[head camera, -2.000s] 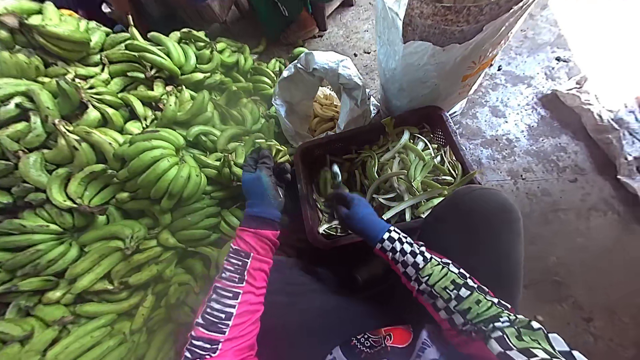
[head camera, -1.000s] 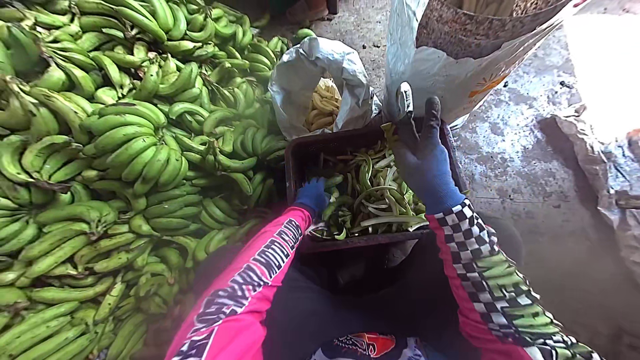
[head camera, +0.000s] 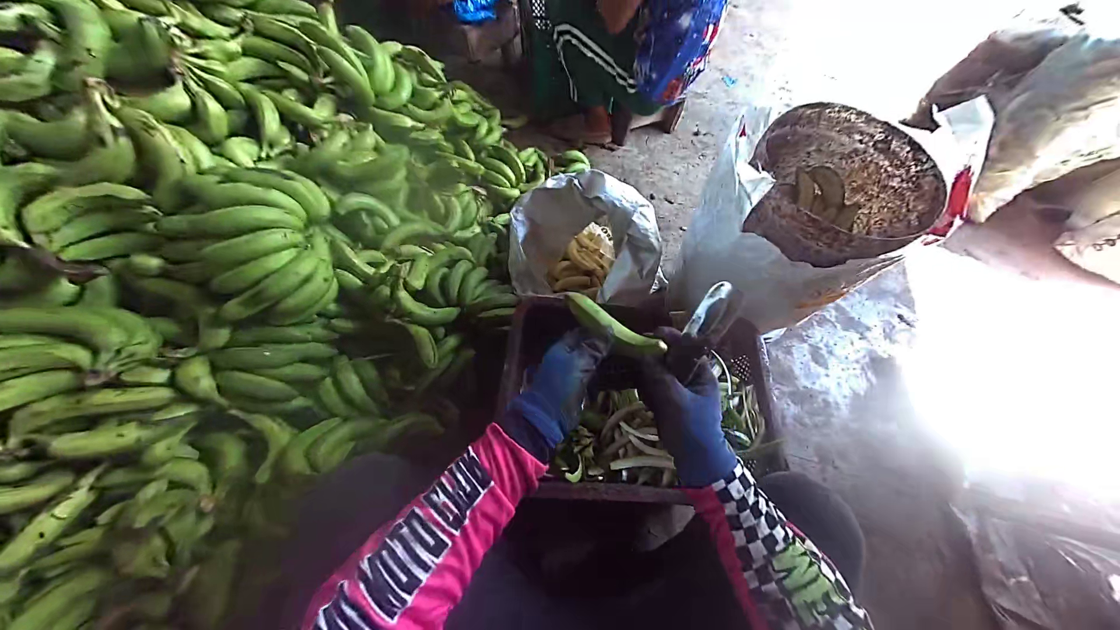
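My left hand (head camera: 564, 376), in a blue and dark glove, holds one end of an unpeeled green banana or plantain (head camera: 612, 324) above a dark plastic crate (head camera: 516, 350). My right hand (head camera: 687, 407), gloved alike, is at the fruit's other end and grips a tool with a pale, rounded metal or plastic part (head camera: 710, 306); its kind is unclear. Green and whitish peels (head camera: 630, 437) lie in the crate below both hands. Just behind the crate, an open white sack (head camera: 626, 206) holds peeled yellowish fruit (head camera: 582, 262).
A large heap of green banana or plantain bunches (head camera: 262, 236) fills the left side. At the back right, a brown-stained round container (head camera: 849, 184) with a few peeled fruits stands in a white sack (head camera: 717, 227). A seated person (head camera: 604, 52) is partly visible at the back.
My left hand, down in the crate a second ago, is now raised with a green fruit. My right hand has come in from the crate's right side to the fruit. The view has shifted.
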